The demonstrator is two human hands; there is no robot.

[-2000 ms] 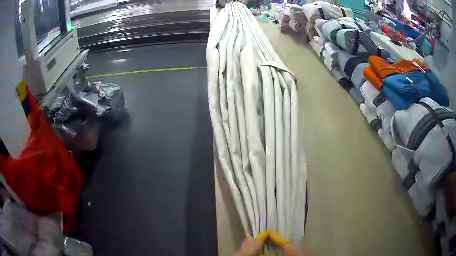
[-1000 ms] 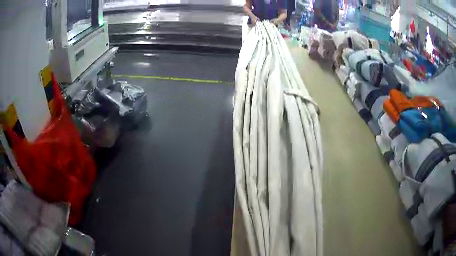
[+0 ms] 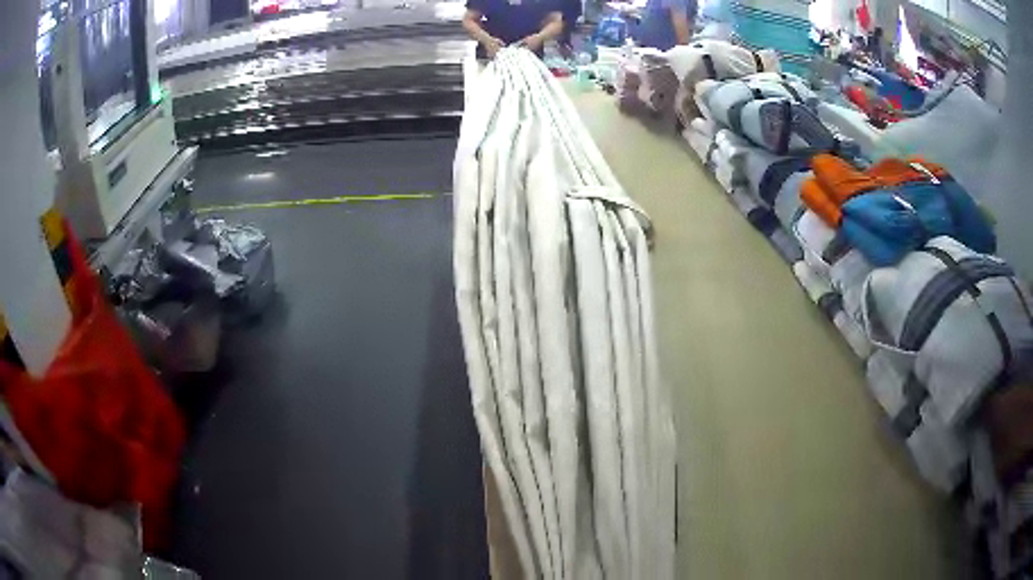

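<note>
A long white curtain panel (image 3: 549,306) lies in lengthwise pleats along the left side of the beige table (image 3: 770,397). Its near end runs out of the bottom edge of the picture. A narrow band or fold of cloth crosses the pleats on the right side, about a third of the way down. At the far end another person's hands (image 3: 510,45) are at the gathered pleats. Neither of my hands is in the picture.
Finished bundles line the table's right side, with an orange-and-blue bundle (image 3: 906,210) on top. At left are a pale machine (image 3: 125,170) with a green light, a red cloth or bag (image 3: 96,408) and silvery wrapped packs (image 3: 210,266). Metal tubes (image 3: 329,74) lie beyond the floor line.
My hands, at the curtain's near end two seconds ago, are out of the picture. The view has shifted, and the person at the far end has come into view since the first frame.
</note>
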